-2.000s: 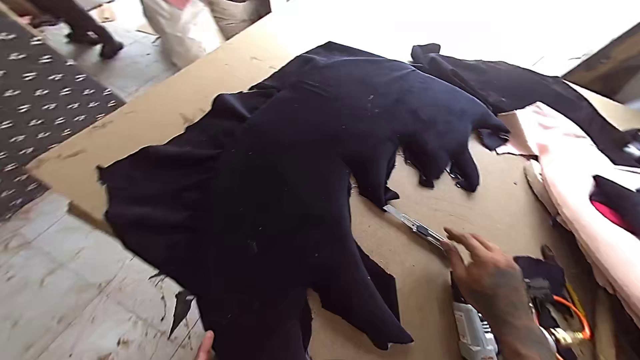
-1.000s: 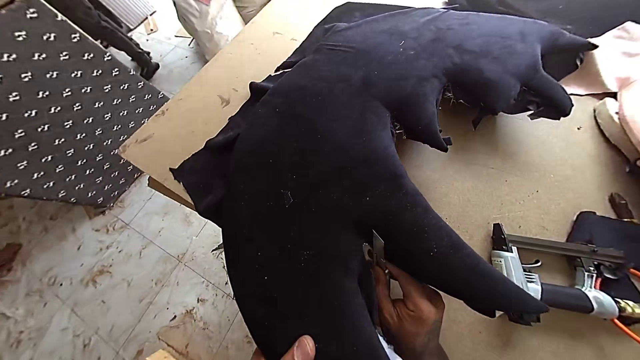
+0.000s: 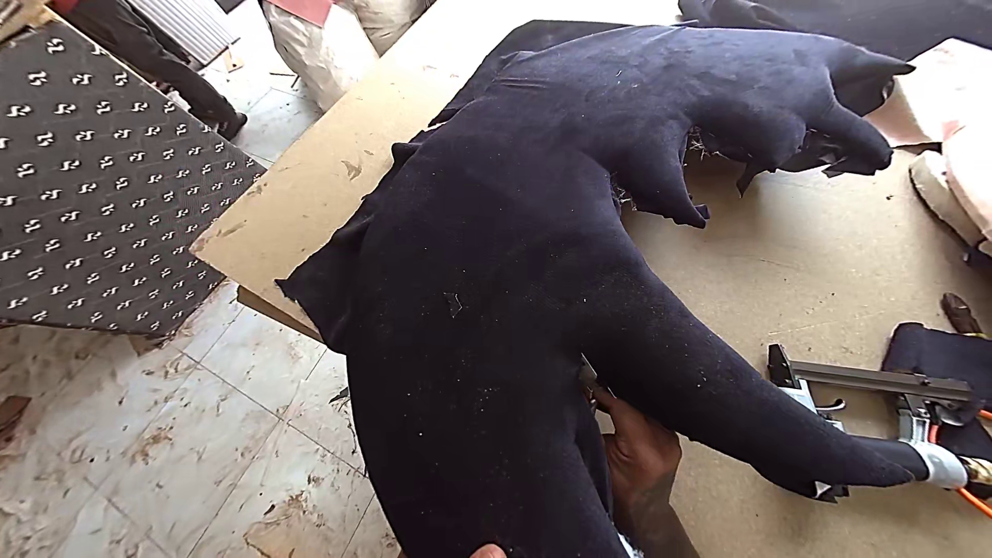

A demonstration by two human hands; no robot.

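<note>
A curved panel with several pointed projections, covered in dark navy fabric, lies across the brown board tabletop. My right hand grips a utility knife, its blade at the notch between two projections; the knife's handle is mostly hidden. At the bottom edge only a fingertip of my left hand shows, against the near part of the panel. Ragged fabric edges and some white fibres stick out along the notches.
A pneumatic staple gun with an orange hose lies at right, partly under a projection. Pale pink padded pieces are at upper right. A patterned dark panel stands left. A person's leg and sacks are beyond the table.
My right hand, with the knife, has moved from the board beside the middle projections to the notch nearer me. The staple gun is more fully in view than at first.
</note>
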